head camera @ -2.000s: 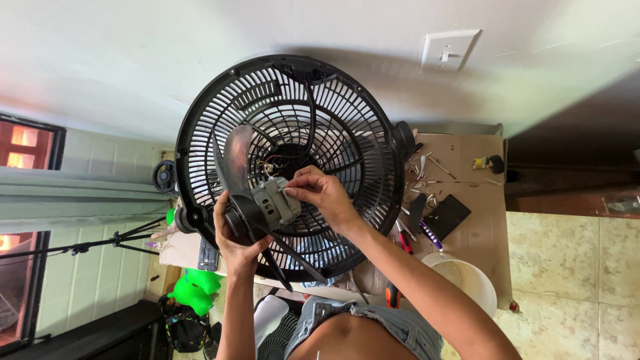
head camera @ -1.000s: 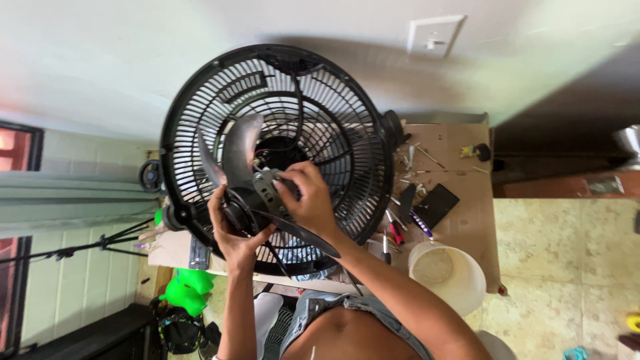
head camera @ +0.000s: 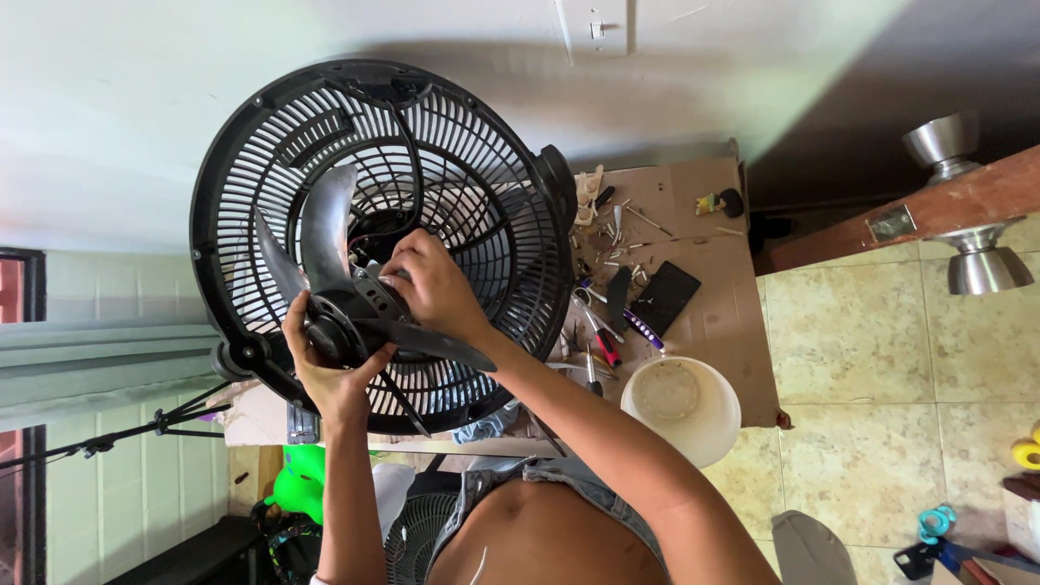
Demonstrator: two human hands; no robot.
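A large round black plastic fan housing (head camera: 512, 357) with a slatted grille stands on a cardboard-covered table. In front of its centre, my left hand (head camera: 337, 374) holds the hub of a dark fan blade (head camera: 327, 223) from the left and below. A metal motor casing (head camera: 375, 296) sits against the hub. On that casing's right side rest the bent fingers of my right hand (head camera: 435, 284); whether they pinch any small part is hidden. Wires show behind the hand, near the housing's centre.
Screwdrivers (head camera: 605, 345), small loose parts and a black flat object (head camera: 666, 296) lie on the cardboard (head camera: 715, 349) at right. A white plastic bucket (head camera: 723, 406) stands at the table's front edge. A light switch (head camera: 598, 31) is on the wall; a tripod leg (head camera: 191, 402) reaches in from the left.
The blade and motor assembly has turned in my left hand, its casing now facing more to the right. My right hand has stayed at the casing. The view has shifted.
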